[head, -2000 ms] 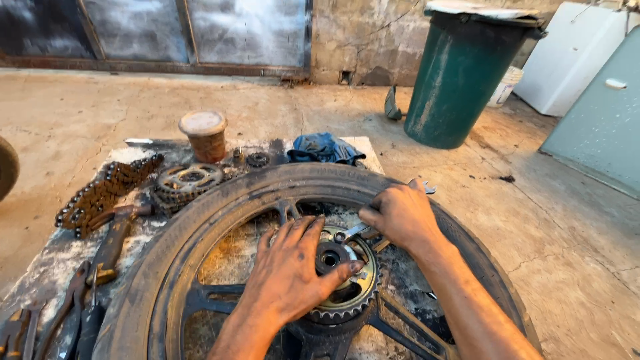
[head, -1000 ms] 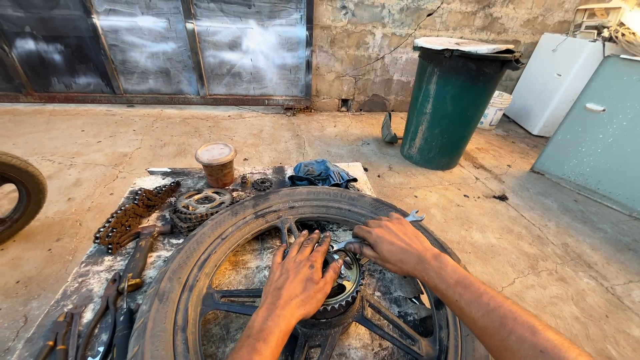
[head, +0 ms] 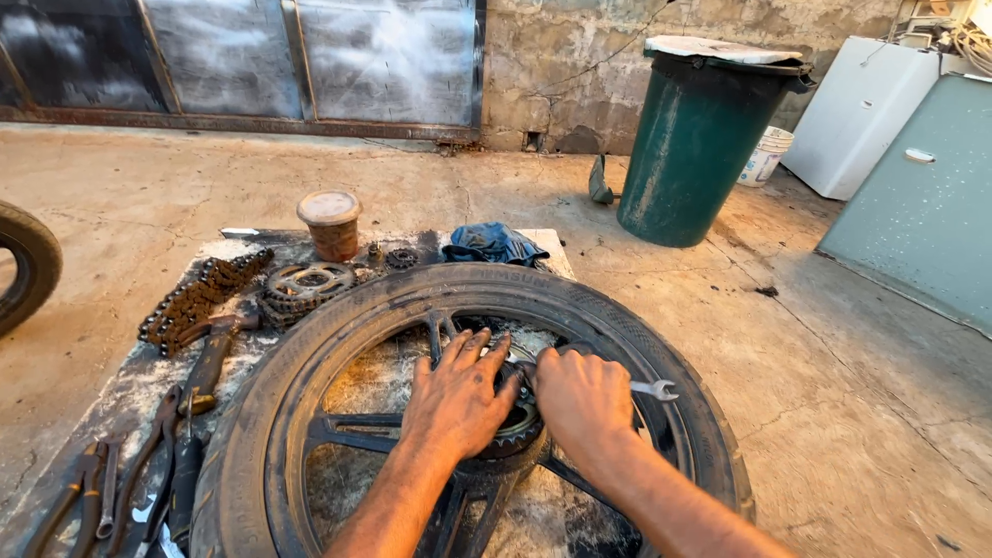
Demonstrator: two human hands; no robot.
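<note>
A motorcycle wheel with its tyre (head: 256, 434) lies flat on a stained board. My left hand (head: 461, 395) rests with spread fingers on the rear sprocket (head: 515, 442) at the hub, covering part of it. Closed around a combination wrench (head: 655, 389) is my right hand (head: 581, 387); the open end sticks out to the right, and the other end is at the sprocket, partly hidden by the fingers. Beyond the tyre are a blue cloth (head: 494, 243), a lidded tub (head: 332, 225) and another sprocket with chain (head: 310, 280).
Left of the wheel lie a greasy chain (head: 201, 298), a hammer (head: 209, 364), pliers (head: 151, 457) and a smaller wrench (head: 109, 488). Another tyre (head: 31, 263) stands at the left edge. A green bin (head: 690, 147) and a white bucket (head: 766, 157) stand behind, near a pale green appliance (head: 922, 201).
The view has tilted upward. My left hand stays on the sprocket, and my right hand still grips the wrench, whose free end shows more plainly now.
</note>
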